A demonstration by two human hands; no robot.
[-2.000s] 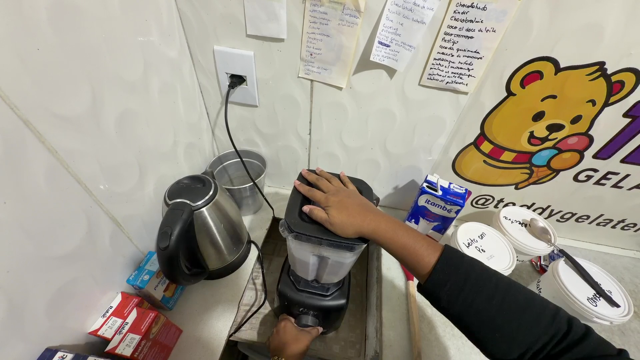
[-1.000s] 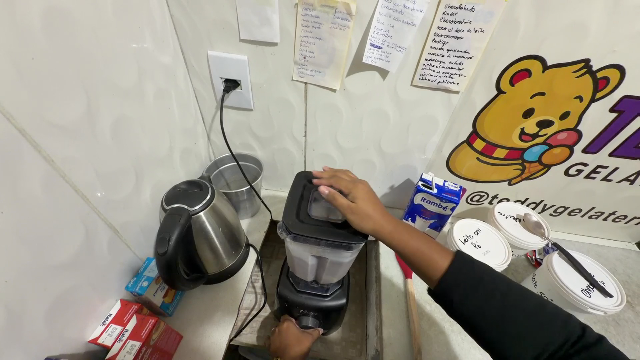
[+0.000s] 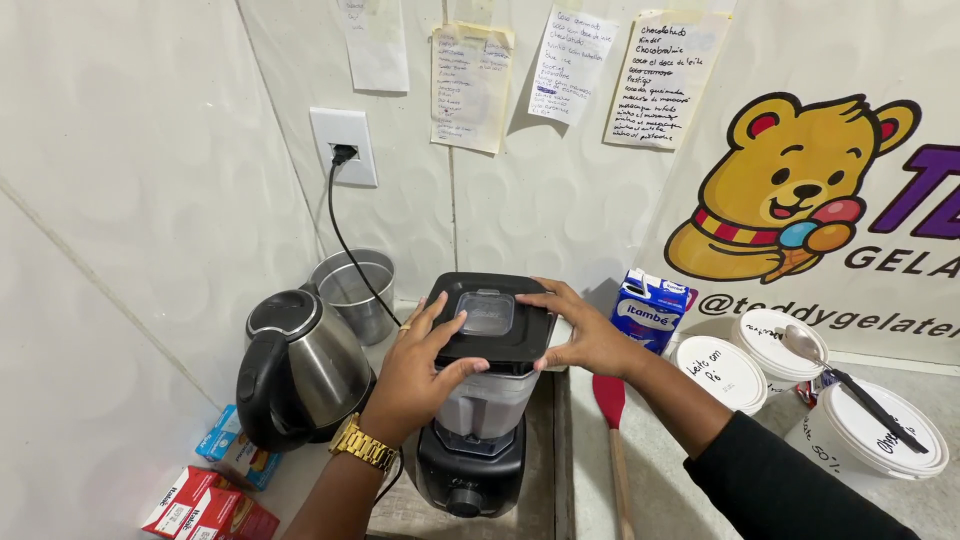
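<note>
A black blender base (image 3: 471,469) with a front knob stands in a recessed tray. Its clear jar (image 3: 484,405) holds something pale. The black square lid (image 3: 491,319), with a clear cap (image 3: 486,313) in its middle, sits on the jar. My left hand (image 3: 420,364), with a ring and a gold watch, touches the lid's left edge, thumb at the front. My right hand (image 3: 581,326) grips the lid's right edge, fingers on top and thumb at the front corner. The jar is partly hidden behind my left hand.
Left stand a steel electric kettle (image 3: 322,360), a metal cup (image 3: 360,300) and small cartons (image 3: 214,510). Right are a red spatula (image 3: 609,397), a blue carton (image 3: 649,311) and white lidded tubs (image 3: 720,373) with spoons. A black cord (image 3: 334,217) hangs from the wall outlet.
My left hand has moved up from the blender's knob to the lid's left edge. My right hand has shifted from the lid's top to its right edge.
</note>
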